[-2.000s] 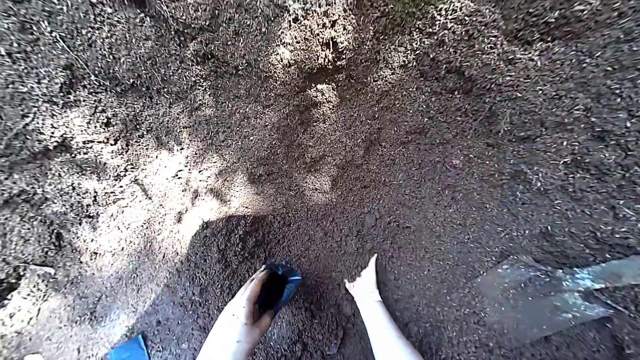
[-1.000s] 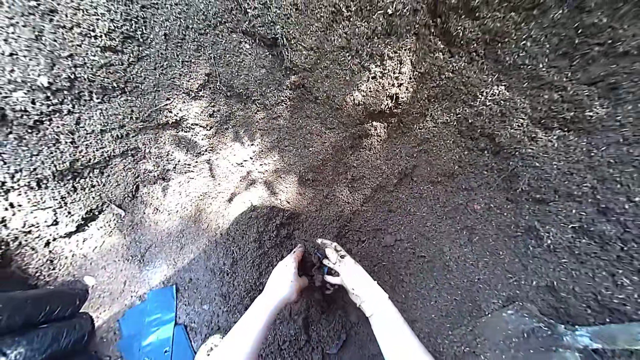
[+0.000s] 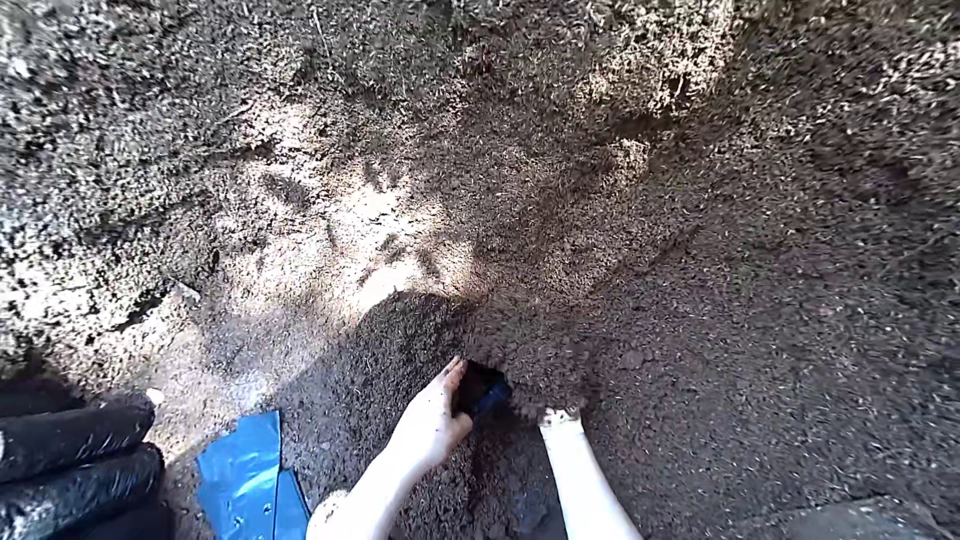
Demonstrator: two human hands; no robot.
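Note:
My left hand (image 3: 439, 420), thumb and fingers curved, holds a dark plastic grow bag (image 3: 493, 397) with its mouth open, at the lower middle. Just right of the bag is my right hand (image 3: 561, 414); its fingers are buried in or covered by loose brown soil (image 3: 536, 345), so their pose is hidden. Soil mixed with dry plant bits lies all around both hands. Left of my left forearm, flat blue plastic bags (image 3: 244, 476) lie on the ground, partly overlapping one another.
Several filled black plastic bags (image 3: 79, 442) lie stacked at the lower left. A soil bank (image 3: 465, 112) rises across the far side. At the lower right edge a flat greyish object (image 3: 855, 521) is partly in view, seemingly a metal blade.
My hands were together around the dark bag a second ago; now my right hand has moved apart from it, into the soil at its right. My left hand has stayed at the bag.

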